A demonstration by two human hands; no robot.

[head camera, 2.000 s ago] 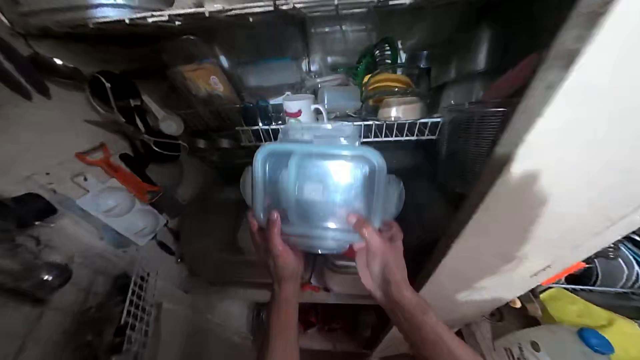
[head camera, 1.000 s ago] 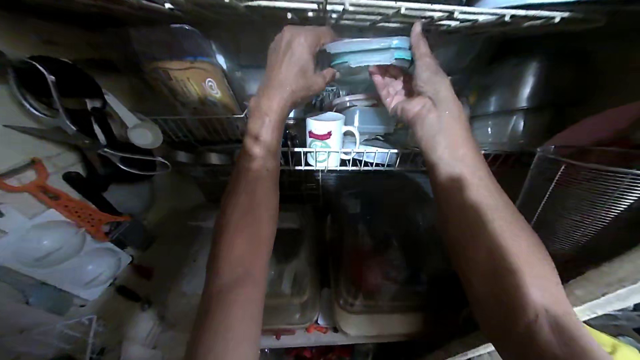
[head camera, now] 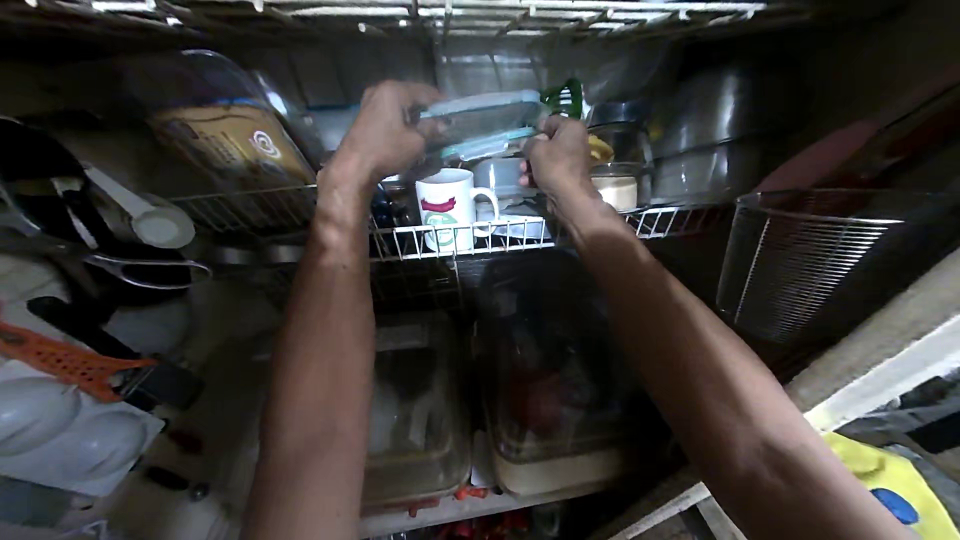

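Both arms reach up to the middle wire shelf. A clear food container with a pale teal rim (head camera: pixel 487 120) is held slightly tilted above the shelf's mugs. My left hand (head camera: pixel 397 127) grips its left end, and my right hand (head camera: pixel 556 154) holds its right end, fingers partly hidden. Just below it stands a white mug (head camera: pixel 448 206) with a red and green print, and beside that a grey cup (head camera: pixel 499 178). To the right of my right hand sits a glass jar with pale contents (head camera: pixel 616 187).
A white wire rack (head camera: pixel 465 241) edges the shelf; another wire rack (head camera: pixel 525 10) hangs above. Metal pots (head camera: pixel 697 131) stand right, near a wire basket (head camera: pixel 810 255). Large lidded bins (head camera: pixel 555 375) lie below. Measuring spoons (head camera: pixel 161 225) and an orange grater (head camera: pixel 67 360) hang left.
The container has gone from in front of the shelf, two seconds ago, up to above the mugs. Since one second ago, my right hand has lowered to its right end.
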